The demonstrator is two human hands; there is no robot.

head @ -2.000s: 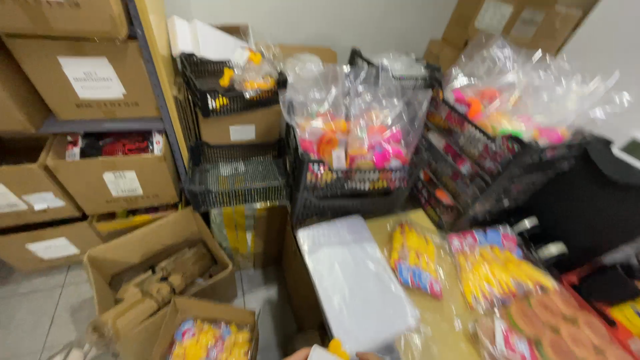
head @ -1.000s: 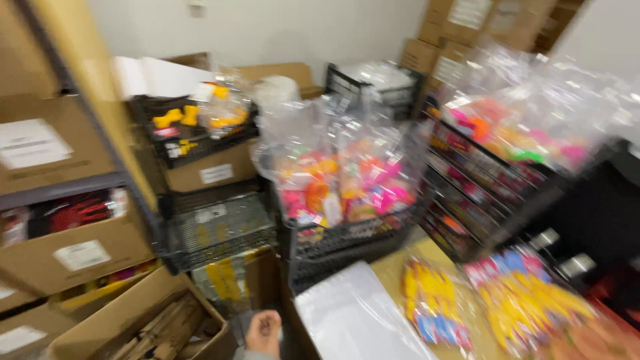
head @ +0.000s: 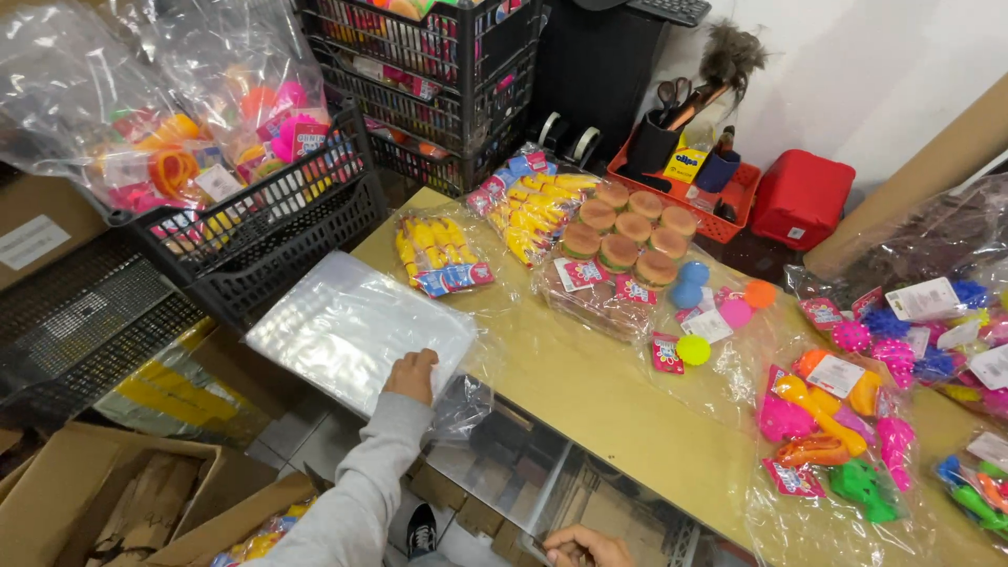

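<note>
My left hand, in a grey sleeve, touches the right edge of a stack of clear plastic bags at the table's left end; whether its fingers grip a bag is unclear. My right hand shows at the bottom edge, near the table's front, fingers partly curled; what it may hold is hidden. Beyond the stack lies a bag of yellow toys. Farther right are another bag of yellow toys, bagged toy burgers, small coloured balls and a bag of mixed bright toys.
Black plastic crates with bagged toys stand beyond the table's left end, with stacked crates behind. An orange basket of tools and a red container stand at the back. Open cardboard boxes sit at lower left.
The view has swung to the right, down over the table. My left hand now rests at the bag stack; a second earlier one hand showed left of the stack. My right hand has come into view.
</note>
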